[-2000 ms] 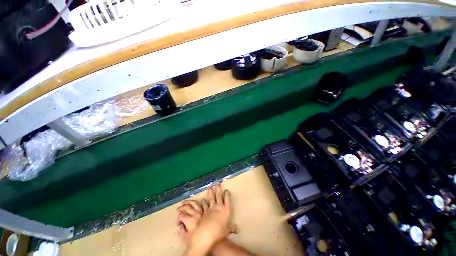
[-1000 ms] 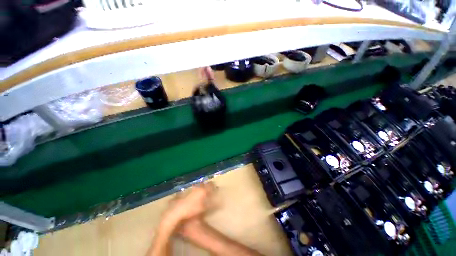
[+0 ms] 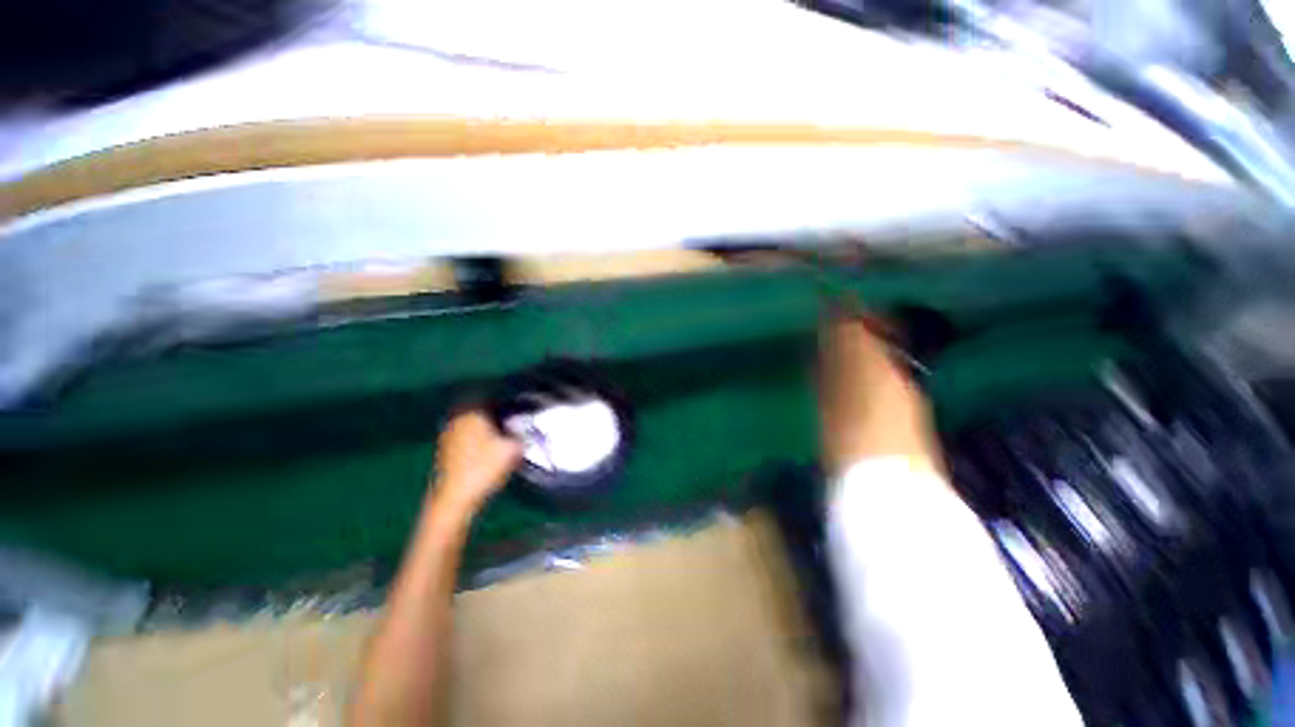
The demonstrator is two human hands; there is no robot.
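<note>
The picture is strongly blurred. A black round drum unit (image 3: 608,457) with a bright white centre is over the green conveyor. My left hand (image 3: 479,457) is at its left rim, with the fingers closed on the edge. My right hand (image 3: 858,341) reaches far over the conveyor in a white sleeve, beside another dark unit (image 3: 926,330). Its fingers are too blurred to tell whether they hold that unit.
The tan bench board (image 3: 611,625) lies at the front. Rows of black base housings (image 3: 1136,568) with bright discs fill the right side. The white-framed shelf (image 3: 568,199) spans above the green conveyor (image 3: 284,497). A dark cylinder (image 3: 484,277) stands at the shelf's base.
My hands were together over the bench board and have parted. Both now reach over the conveyor, the left one onto the drum unit. The view has shifted and blurred.
</note>
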